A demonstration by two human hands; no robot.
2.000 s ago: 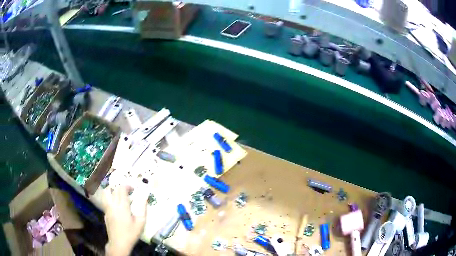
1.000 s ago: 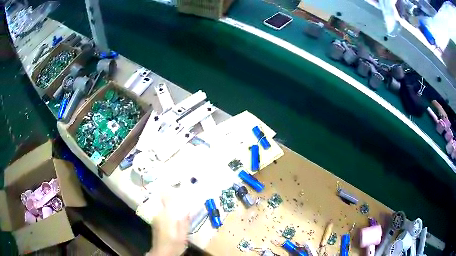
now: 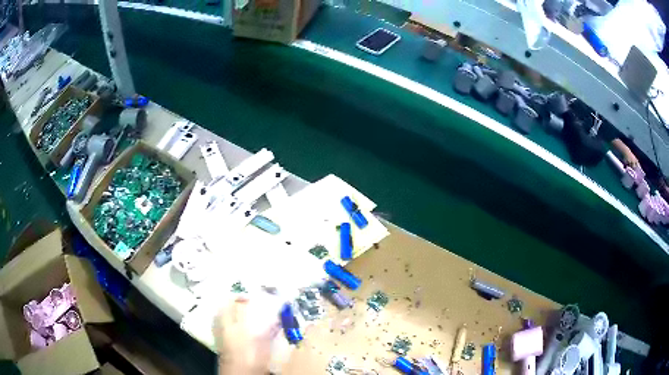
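My left hand point(image 3: 246, 338) is at the lower middle of the view, over the glare-whitened part of the tan board point(image 3: 411, 271). It is blurred and washed out, so I cannot tell whether its fingers hold anything. A blue cell point(image 3: 291, 324) lies just right of the hand. Green circuit boards point(image 3: 308, 304) and a grey part point(image 3: 337, 294) lie beyond that cell. More blue cells point(image 3: 345, 241) lie on and beside a yellow-white sheet point(image 3: 370, 233). White handle shells point(image 3: 249, 172) are piled at the board's far left. My right hand is not in view.
A carton of circuit boards point(image 3: 139, 205) stands left, with a carton of pink parts point(image 3: 51, 318) below. Fans point(image 3: 576, 344) and a pink part point(image 3: 527, 342) lie at the right. The green conveyor point(image 3: 330, 146) runs beyond; a phone point(image 3: 378, 41) lies on the shelf.
The camera view has shifted. Since the earliest frame, my left hand has moved right from the white parts to beside the blue cell. The grey piece seen beside that cell earlier no longer shows clearly.
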